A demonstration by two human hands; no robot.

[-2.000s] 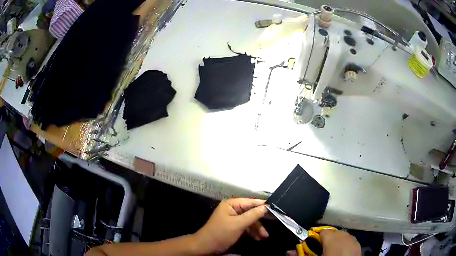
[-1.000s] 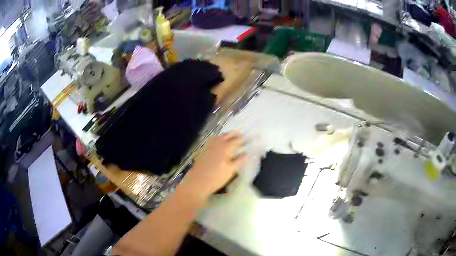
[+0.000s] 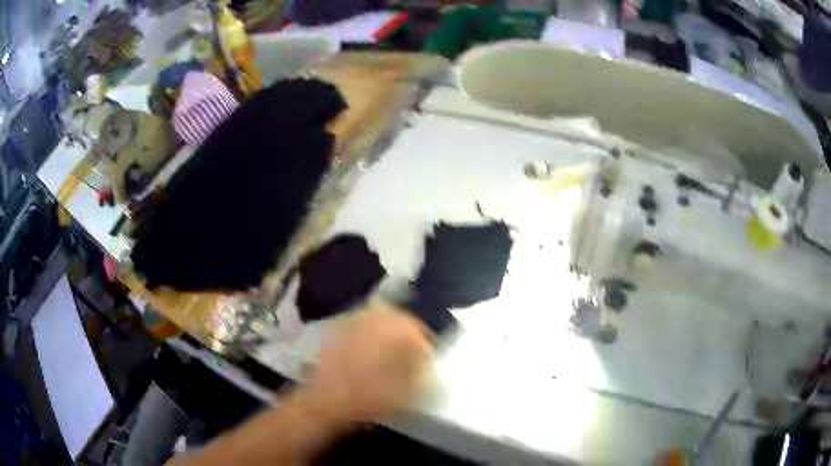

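My left hand is blurred, low in the middle of the view, above the white table. A small dark fabric piece sticks out from its fingers, overlapping the lower edge of the right black pocket pile. The left black pocket pile lies just beyond the hand, with an uneven outline. The fingertips are too blurred to see in detail. My right hand is not in view. A small orange thing, cut off by the bottom edge, may be the scissors handle.
A large black fabric stack lies on the brown board at left. The white sewing machine stands at right, with a yellow-labelled spool on it. A striped cloth lies beyond the stack.
My left hand has drawn back from the left pile toward the table's front edge, with a dark piece at its fingers. The left pile is uncovered. The view has shifted and the scene sits higher and further left.
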